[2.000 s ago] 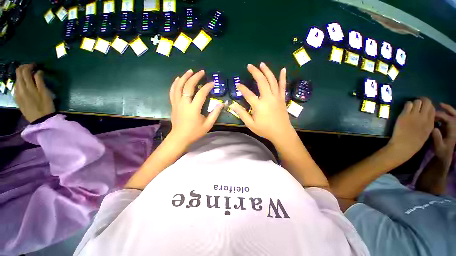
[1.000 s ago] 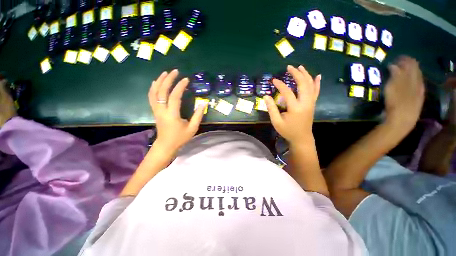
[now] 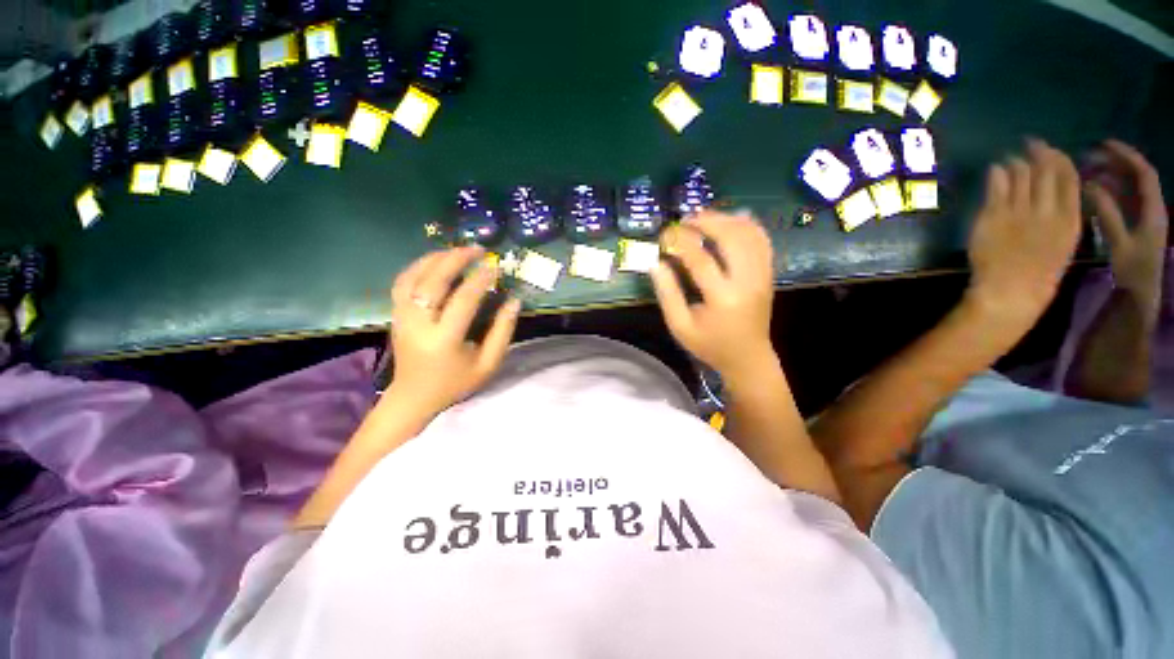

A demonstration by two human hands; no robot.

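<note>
A row of several dark housings (image 3: pixel 588 209) lies on the dark green bench in front of me. White pouch batteries with yellow edges, one of them near the middle (image 3: pixel 592 263), lie along their near side. My left hand (image 3: pixel 448 315) is at the row's left end, thumb apart from the curled fingers, fingertips beside the leftmost battery and partly covering it. My right hand (image 3: pixel 718 286) is at the right end below the last housing (image 3: pixel 697 189). Its bent fingers hide the battery there, so any grip is hidden.
More dark units (image 3: pixel 323 88) with batteries stand in rows at the far left. White-faced units (image 3: pixel 807 39) with batteries lie in two groups on the right. Another person's hand (image 3: pixel 1026 225) is beyond them at the bench edge. A person's lilac sleeve (image 3: pixel 116 476) is on the left.
The view has shifted, and the bench things appear further left. My hands have moved from over the housings to the battery side. The near white-faced group now shows three units instead of two.
</note>
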